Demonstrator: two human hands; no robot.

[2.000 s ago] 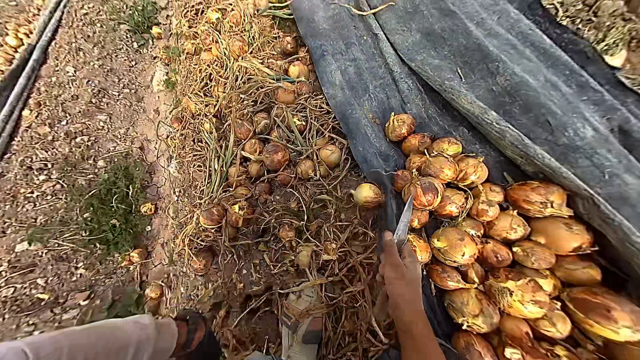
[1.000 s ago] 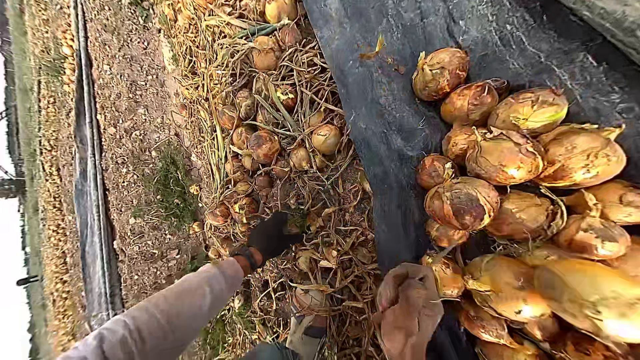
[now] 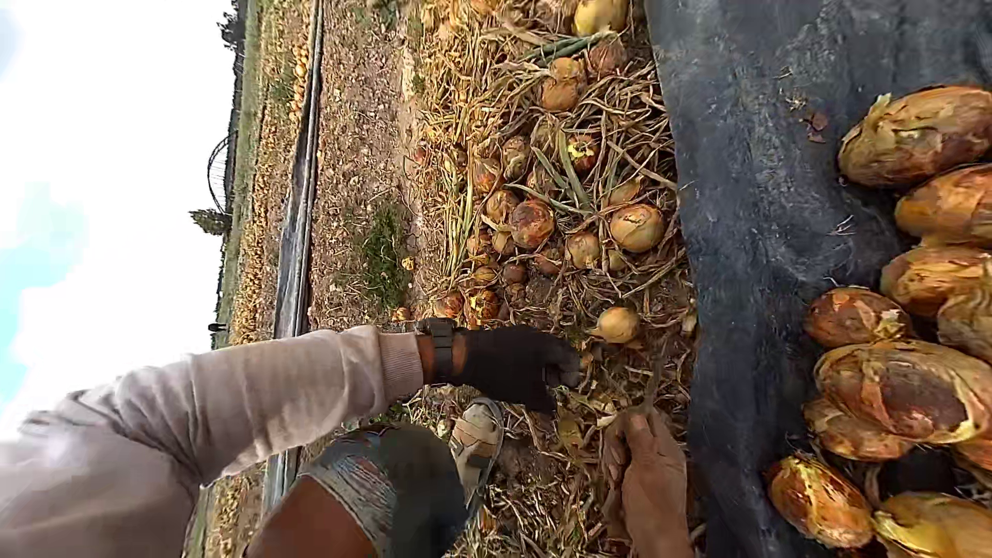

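My left hand (image 3: 527, 366), in a black glove with a watch at the wrist, reaches over the dry onion tops with its fingers curled. Whether it holds anything is hidden. Just above it, a yellow onion (image 3: 618, 325) lies on the soil. My bare right hand (image 3: 647, 465) is low at the centre right, beside the edge of the black fabric sheet (image 3: 744, 310). A blurred, thin blade (image 3: 657, 380) seems to extend from its fingers. On the sheet at the right lies a pile of onions (image 3: 903, 387). More onions (image 3: 532, 224) rest among the dry stalks.
My shoe (image 3: 475, 438) and bent knee are at the bottom, close to the left hand. A weed clump (image 3: 384, 256) grows on bare soil to the left. Farther off, a dark strip of sheeting (image 3: 297, 232) runs beside another row of onions (image 3: 300, 77).
The gloved left hand, out of view two seconds ago, came into view over the stalks. My right hand has moved from beside the onion pile to the stalks left of the sheet. The view has turned strongly.
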